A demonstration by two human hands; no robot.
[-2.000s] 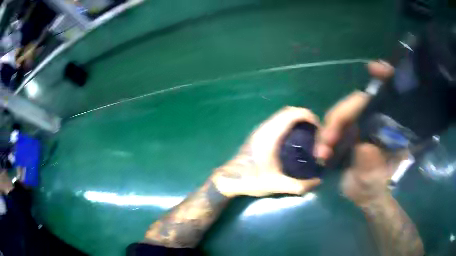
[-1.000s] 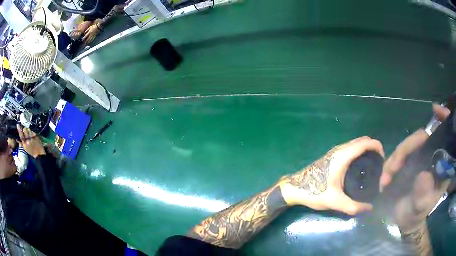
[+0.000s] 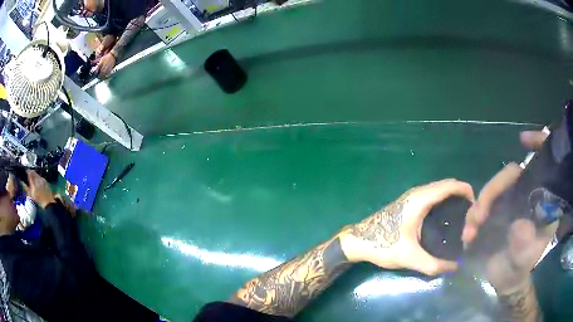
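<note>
My left hand, at the right of the middle, is closed around a black cylindrical housing, its dark round end towards the camera with tiny bright specks. My right hand, partly blurred, is wrapped around the electric screwdriver, a large dark body cut off by the right edge, with a round blue-and-white badge. The driver's lower part is a blurred dark haze beside the housing. The driver tip and any contact with the housing cannot be made out.
A black cylinder lies on the green belt beyond a thin pale line. At left are a fan, a white post, a blue mat, a dark pen-like tool and a person in dark sleeves. Another person's hand is at top left.
The black cylinder on the belt has moved right relative to the fan and post. The view has swung and is sharper than two seconds ago. Both hands keep their holds beside each other.
</note>
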